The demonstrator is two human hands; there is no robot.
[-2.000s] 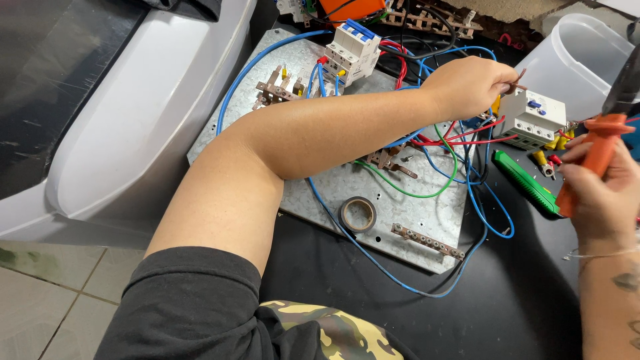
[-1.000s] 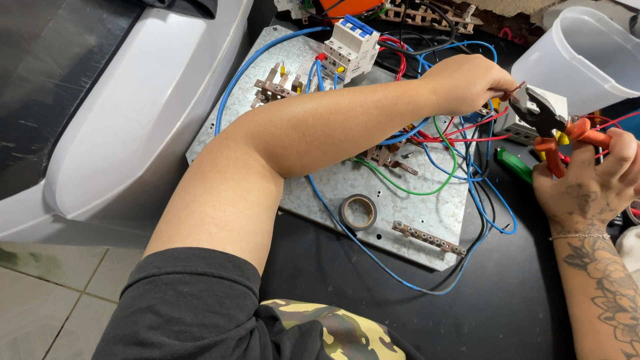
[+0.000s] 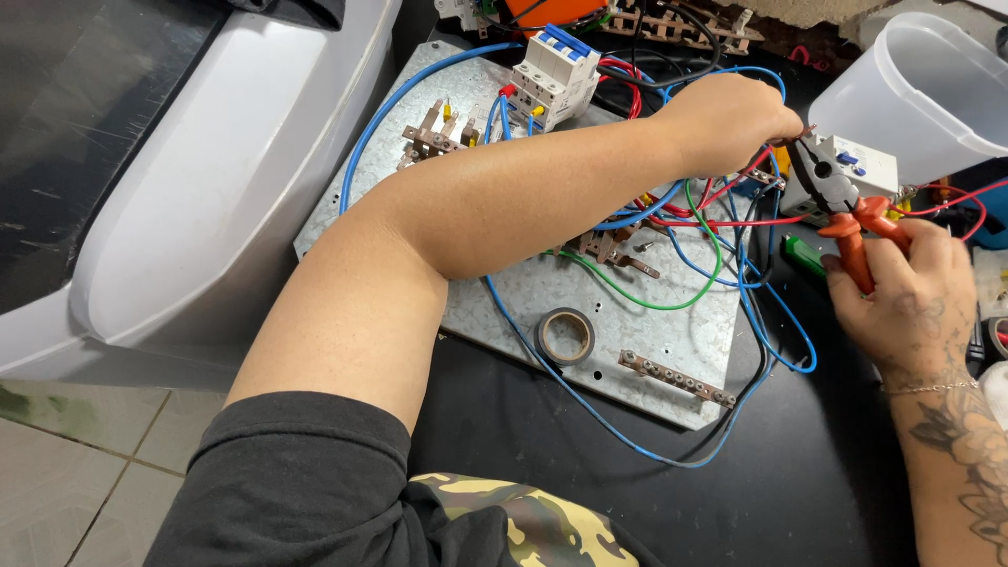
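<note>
My right hand grips pliers with orange handles at the right. The open jaws lie by the fingertips of my left hand, which pinch a small reddish-brown end, too small to name. Behind the pliers sits a white circuit breaker. My left forearm crosses a galvanized metal plate bearing a breaker with blue levers, copper busbars and a screw terminal bar. Red, blue and black wires run beneath my left hand, and a green wire loops below it.
A roll of tape lies on the plate. A translucent plastic bucket stands at the upper right, with a green tool below it. An orange object is at the top. A large pale grey molded body borders the left side.
My right hand has brought the pliers from the far right to beside my left fingertips; their jaws now point up and left. My left hand stays nearly in place.
</note>
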